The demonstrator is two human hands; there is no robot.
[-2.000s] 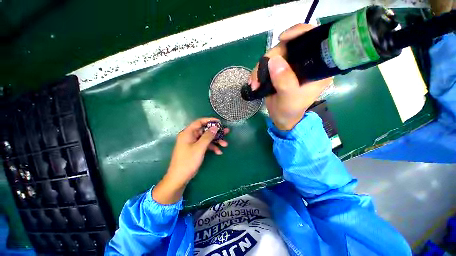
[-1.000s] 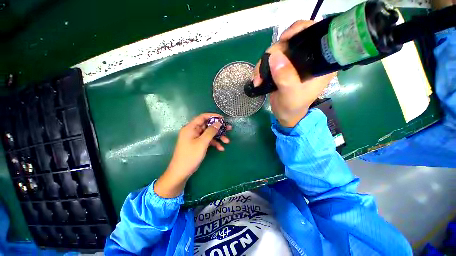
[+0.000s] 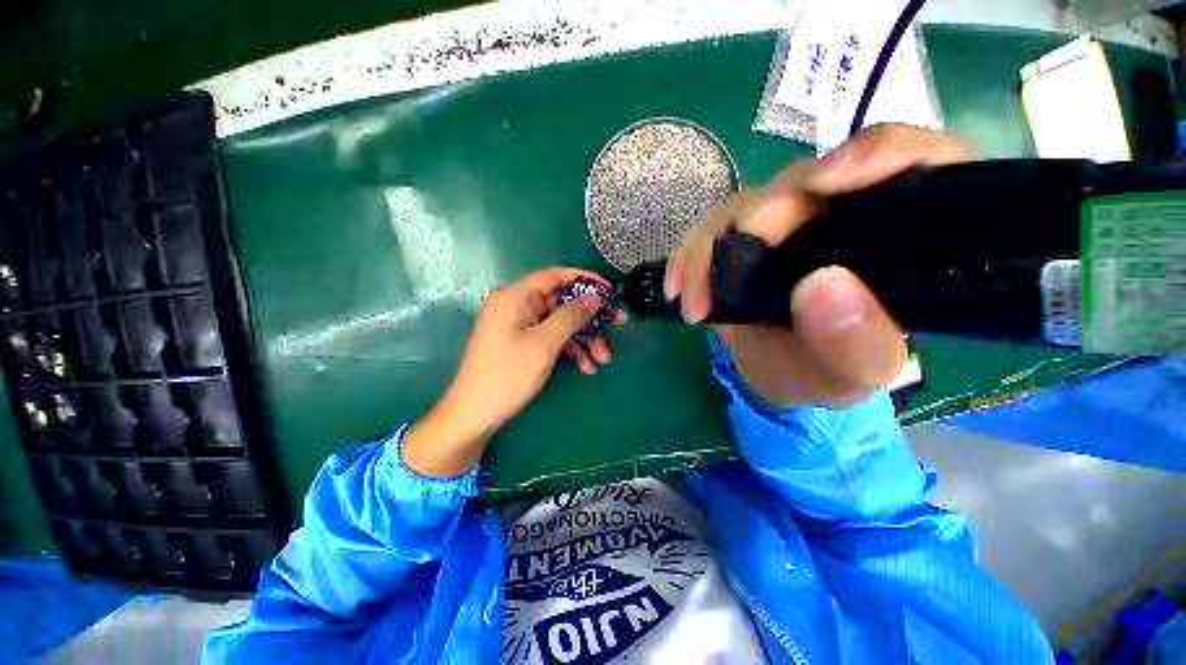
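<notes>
My left hand (image 3: 520,340) holds a small dark round unit (image 3: 588,301) with shiny bits between its fingertips, over the green mat. My right hand (image 3: 813,286) grips a thick black electric screwdriver (image 3: 956,247) with a green-and-white label, held nearly level. The driver's black nose points left and is at the unit's right edge; whether the bit touches a screw is hidden. The round screw dish (image 3: 657,188), speckled silver, lies on the mat just beyond the driver's nose.
A black compartment tray (image 3: 137,325) is at the left, a few pockets holding shiny units. A worn white rail (image 3: 429,81) runs along the far side. Labelled plastic bags (image 3: 845,72) lie beyond the dish, crossed by a dark cord. A pale card (image 3: 1077,101) is at the far right.
The driver has moved from over the screw dish down and left to the unit, turning more level. My left hand has shifted slightly right with the unit. The view has shifted, showing more of the bags.
</notes>
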